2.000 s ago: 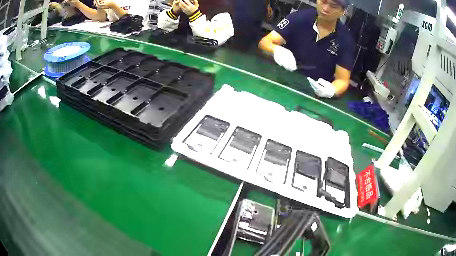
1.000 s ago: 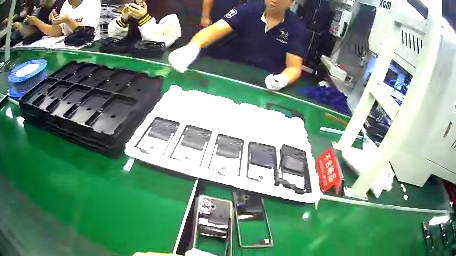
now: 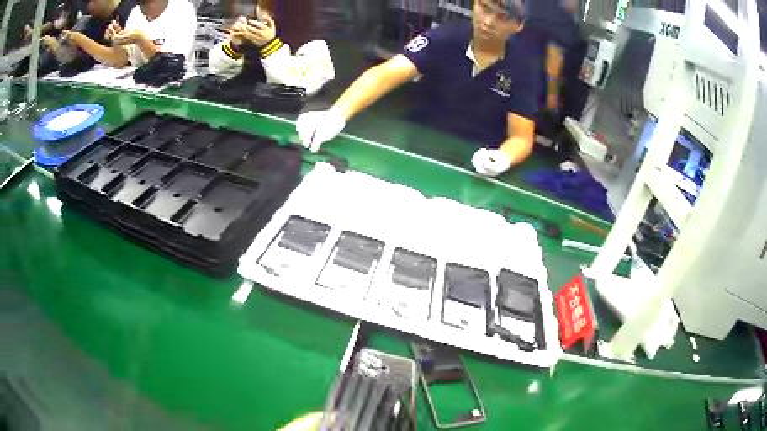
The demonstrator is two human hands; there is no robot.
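Note:
At the bottom edge a small yellowish patch of my left hand (image 3: 303, 423) shows, mostly cut off; its grip cannot be made out. Right beside it is a blurred bundle of dark phone frames (image 3: 363, 406), tilted up over a silver-rimmed phone frame (image 3: 401, 370) on the green surface. Another phone frame (image 3: 452, 385) lies to the right, with a dark upper end and open middle. My right hand is not in view. A white blister tray (image 3: 404, 202) beyond holds several dark phone parts (image 3: 409, 282) in a row.
A stack of black blister trays (image 3: 172, 181) stands left, with a blue reel (image 3: 69, 135) behind. A thin divider strip (image 3: 351, 347) runs beside the frames. A red sign (image 3: 576, 313) and white machine stand (image 3: 664, 244) are right. A white-gloved person (image 3: 471, 84) sits opposite.
The view has shifted since one second ago. The dark frame bundle has come into view at the bottom, over the left frame. The opposite person's glove is now near the white tray's far left corner.

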